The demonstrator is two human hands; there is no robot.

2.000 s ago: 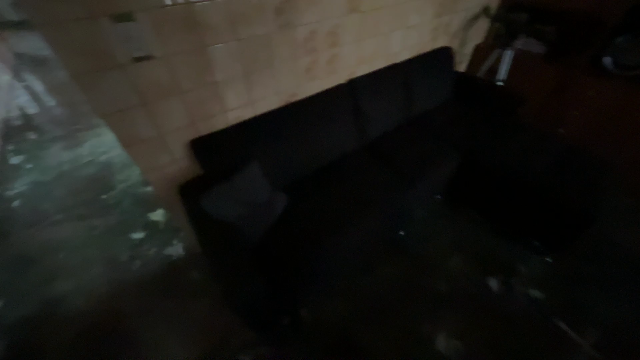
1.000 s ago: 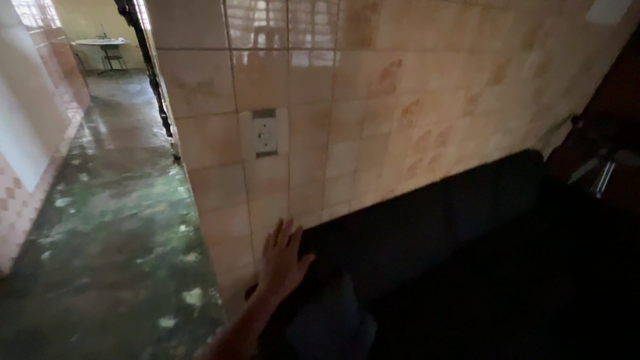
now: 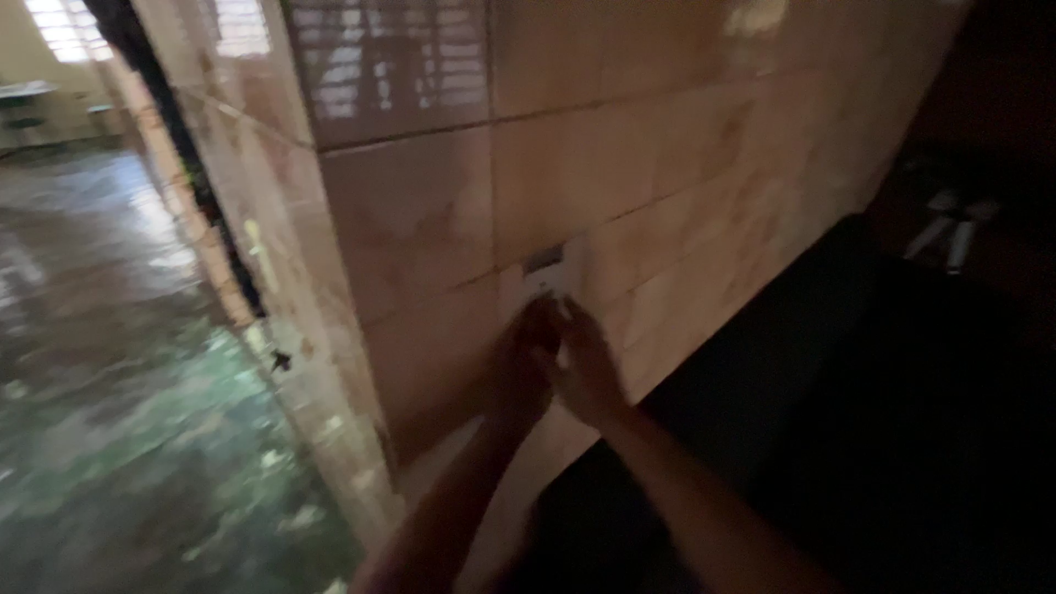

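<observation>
On the tiled wall is a wall outlet plate [image 3: 544,266], its lower part hidden behind my fingers. My left hand [image 3: 528,351] is at the plate's lower edge, dark and blurred. My right hand [image 3: 587,363] is beside it, with its fingertips close to those of my left hand. A small pale spot shows between the fingertips; whether it is a held object cannot be told. Both forearms reach up from the bottom of the view.
A dark sofa [image 3: 742,388] stands along the wall at the right. The tiled wall's corner [image 3: 351,305] is left of the outlet, with a greenish floor [image 3: 148,462] beyond. A blurred metal stand-like object [image 3: 953,227] is at the far right.
One second ago a single hand touched the wall below the outlet; now both hands are together at the outlet plate. The view has moved closer to the wall.
</observation>
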